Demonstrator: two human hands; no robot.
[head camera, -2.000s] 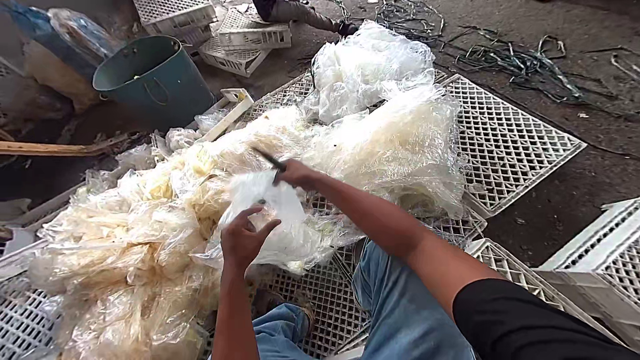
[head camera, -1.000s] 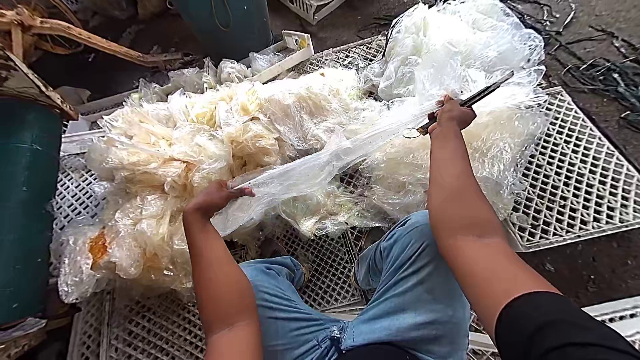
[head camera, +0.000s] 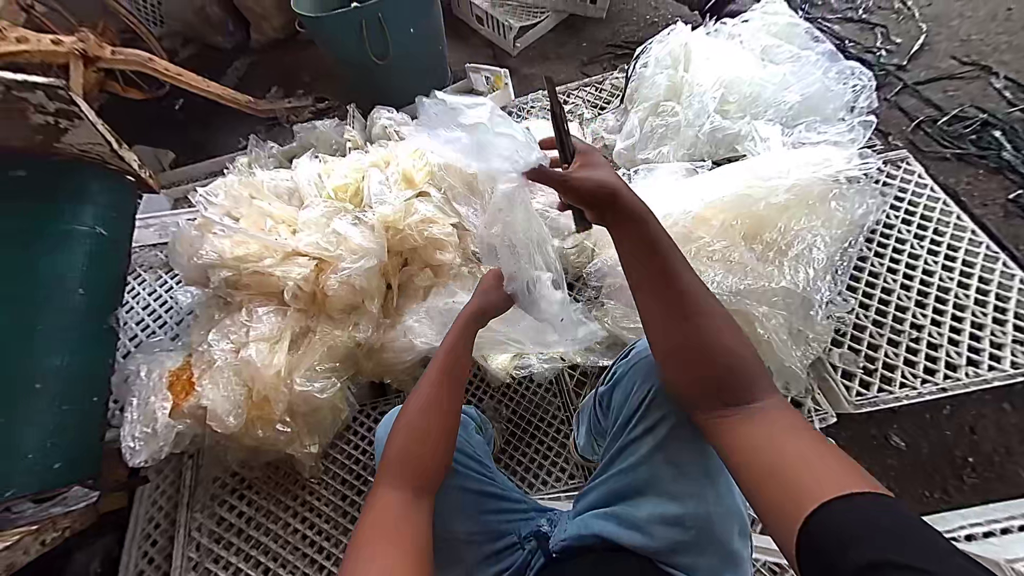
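My right hand (head camera: 588, 180) holds a dark, long, narrow tool (head camera: 561, 120), likely a knife or scissors, roughly upright. Its thumb and a finger also touch a milky plastic film (head camera: 520, 224). Lower and to the left, my left hand (head camera: 490, 298) grips the edge of the same film; its fingertips are partly hidden. Under and left of the film lies a heap of yellowish clear plastic film (head camera: 320, 232) with an orange stain near its lower left end. To the right is a whiter heap of clear plastic film (head camera: 744, 88).
White plastic lattice crates (head camera: 920, 296) lie under the heaps and around my legs. A green bin (head camera: 64, 320) stands at the left, another green bin (head camera: 384, 48) at the back. A wooden branch (head camera: 184, 76) juts in at upper left. Dark strips (head camera: 968, 120) lie on the ground at upper right.
A second ago the film was stretched between my widely parted hands; now they are closer together and the film hangs bunched. The tool has turned from pointing right to upright.
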